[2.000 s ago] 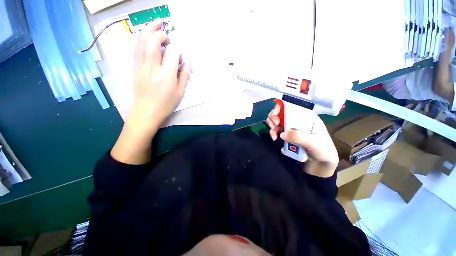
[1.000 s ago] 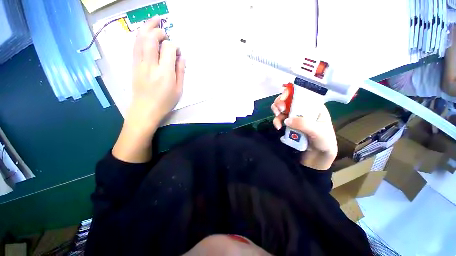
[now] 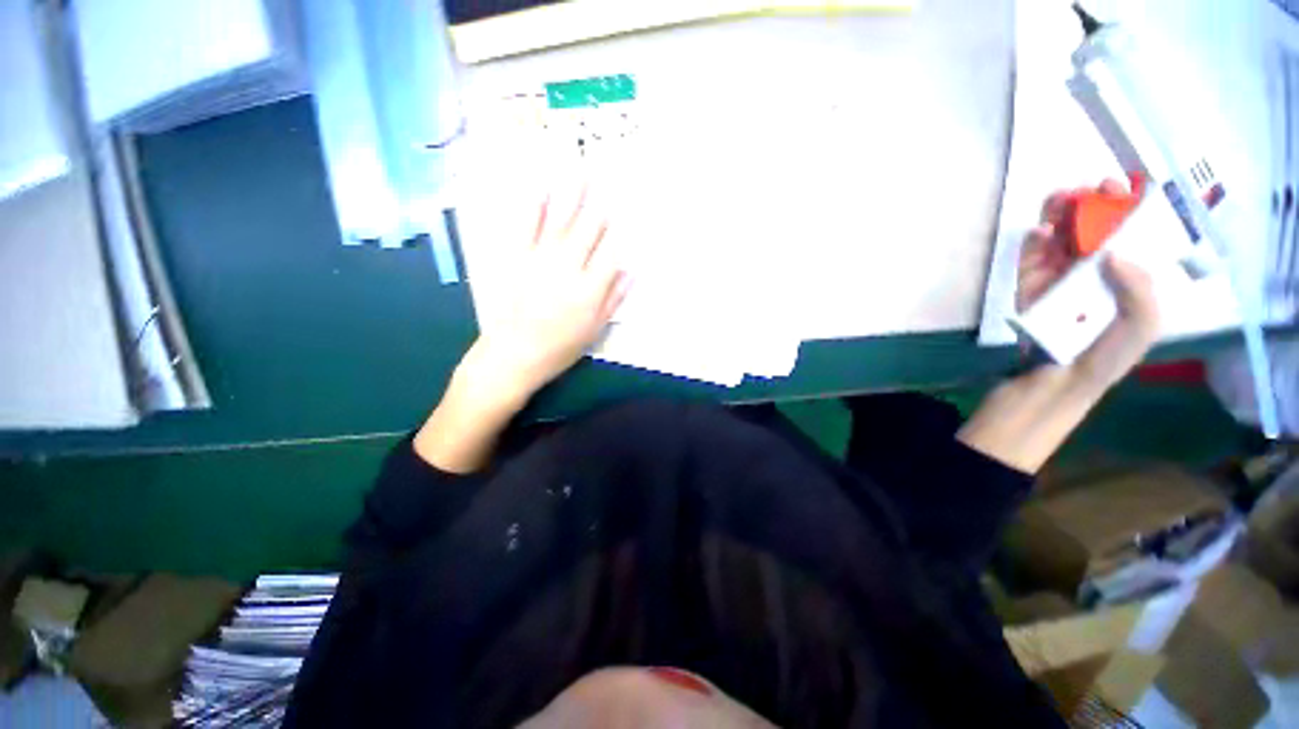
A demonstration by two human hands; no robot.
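A green circuit board (image 3: 591,93) lies at the upper left of the work area, on a white housing whose outline is washed out by glare. Small parts show just below the board. My left hand (image 3: 556,292) rests flat on the white surface below the board, fingers apart, holding nothing. My right hand (image 3: 1090,264) grips the white hot glue gun (image 3: 1175,214) by its handle at the right, fingers at the orange-red trigger. Its nozzle points up and to the left. A long translucent glue stick (image 3: 1261,373) sticks out of its rear.
Bluish glue sticks (image 3: 373,128) lie left of the housing. Stacked white housings (image 3: 178,50) are at the far left on the green bench (image 3: 257,285). A black item with a yellow edge (image 3: 613,26) is at the back. Open cartons (image 3: 1140,534) stand below right.
The view has swung, so the bench appears shifted right. My right hand has carried the glue gun far right and turned its nozzle upward. My left hand has come away from the board.
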